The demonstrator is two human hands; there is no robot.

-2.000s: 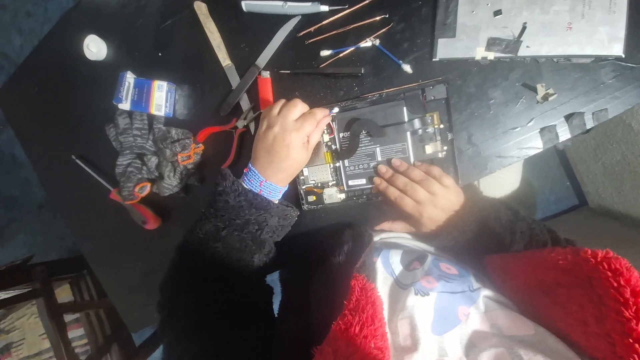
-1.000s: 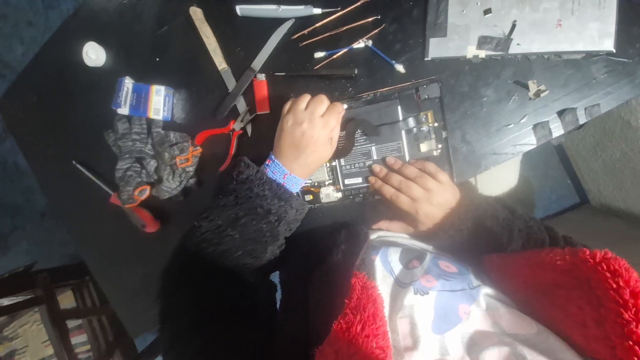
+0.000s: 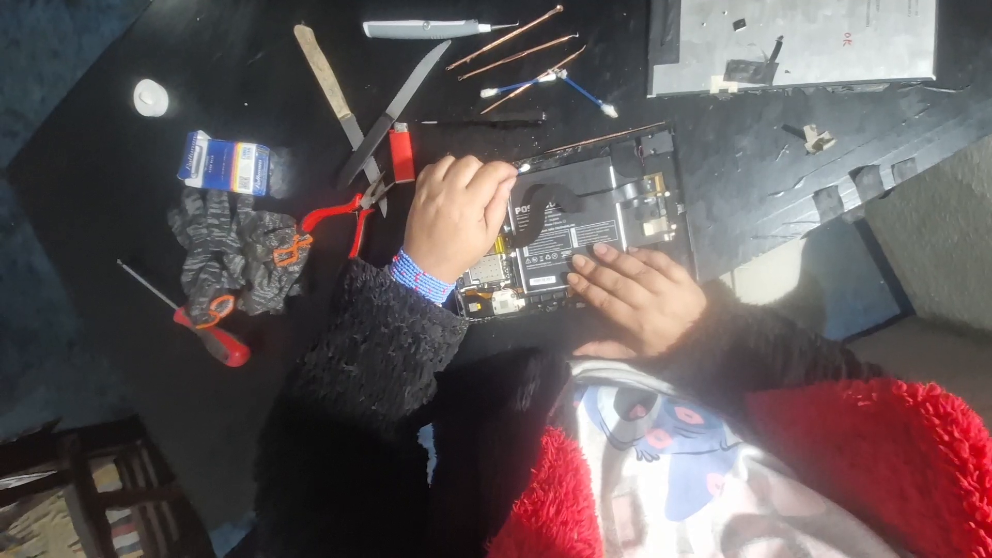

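My left hand [image 3: 461,217], with a beaded bracelet at its wrist, pinches a small stick with a white tip, apparently a cotton swab [image 3: 524,168]. It is over the upper left part of an opened tablet [image 3: 657,147], hiding part of the circuit board [image 3: 490,268]. Fingers of my right hand [image 3: 639,298] lie spread on the lower right of the black battery [image 3: 570,225] and the tablet's near edge, gripping nothing. A black ribbon cable [image 3: 535,209] curves over the battery to the connector side on the right.
Red-handled pliers [image 3: 360,211], two knives [image 3: 395,105], a red lighter [image 3: 402,153] and gloves [image 3: 225,248] lie left of the tablet. A screwdriver [image 3: 182,314] is farther left. Blue-stemmed swabs [image 3: 585,89] and copper-coloured tools [image 3: 511,58] lie beyond; a metal panel [image 3: 814,46] is upper right.
My left hand shifted right over the board between the two earlier frames, and is now slightly back to the left. My right hand has stayed on the battery.
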